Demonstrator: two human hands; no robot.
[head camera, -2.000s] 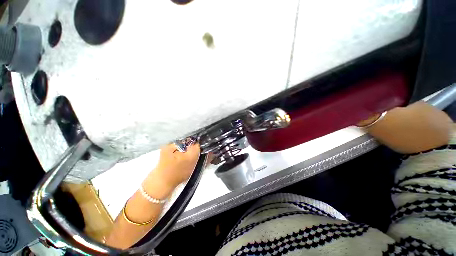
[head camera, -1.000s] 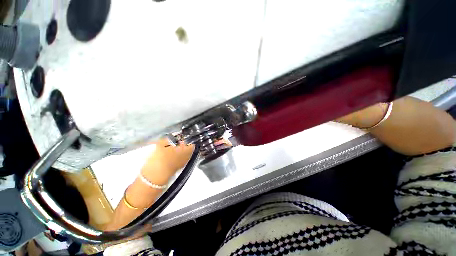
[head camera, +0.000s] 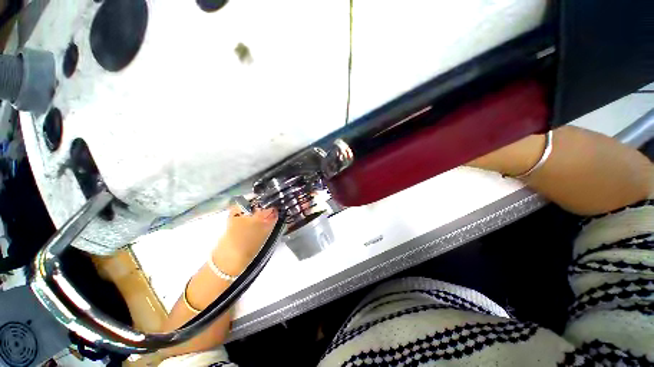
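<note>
The large white sewing machine head (head camera: 237, 93) fills the upper picture. My left hand (head camera: 247, 231) reaches in at its lower edge, beside the silver tension assembly (head camera: 290, 193) with its grey cap (head camera: 310, 236). Its fingertips are hidden by the machine and metal parts, so what they hold cannot be told. My right hand (head camera: 495, 159) shows only near the wrist. The rest is hidden behind the long dark red part (head camera: 444, 147). No cloth can be made out at either hand.
A curved chrome loop (head camera: 68, 307) stands at lower left, in front of my left forearm. A grey ribbed tube (head camera: 36, 80) is at upper left. The white table has a grey edge (head camera: 401, 264) and a wooden strip at left. A black band (head camera: 602, 54) wraps the machine at right.
The machine head has shifted left in the picture. More of my right wrist and its bracelet shows. My left hand stays by the tension assembly.
</note>
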